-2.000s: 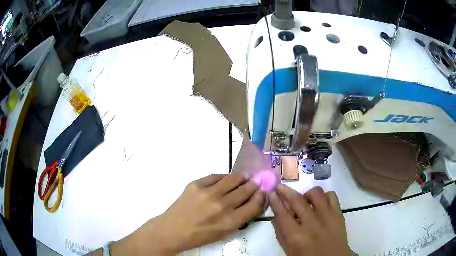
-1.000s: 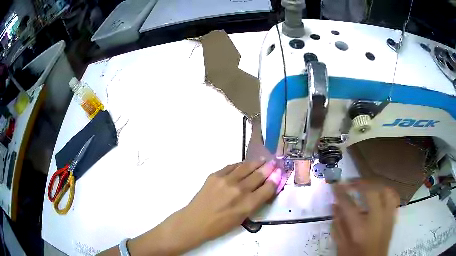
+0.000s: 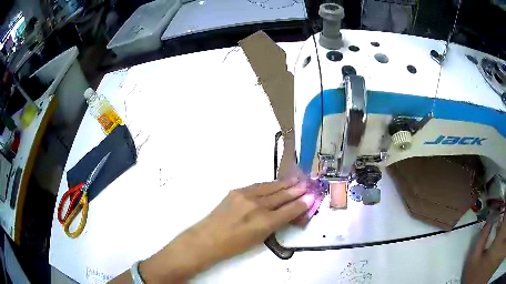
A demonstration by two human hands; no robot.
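Observation:
My left hand [image 3: 266,208] lies flat with its fingertips on a brown piece [image 3: 303,219] at the presser foot [image 3: 327,183], under pink-purple light; the fingers hide much of that piece. A sewn chain of brown pieces [image 3: 272,72] runs from there up behind, left of the white sewing machine [image 3: 388,100]. A pile of brown pieces [image 3: 435,191] lies under the machine arm. My right hand [image 3: 488,252] is at the right edge, cut off by the frame, its fingertips at a dark metal part; whether it holds anything is unclear.
On the table's left [image 3: 161,222] lie red- and orange-handled scissors [image 3: 80,202] partly on a folded dark cloth [image 3: 108,161], with a small bottle of yellow-orange liquid [image 3: 104,113] behind. A white tray [image 3: 144,25] stands at the back left. A wood-edged surface is at far left.
My right hand has moved from beside the left hand, past the pile, to the far right edge. My left hand stays by the foot. The chain has swung nearer the machine. The view has shifted.

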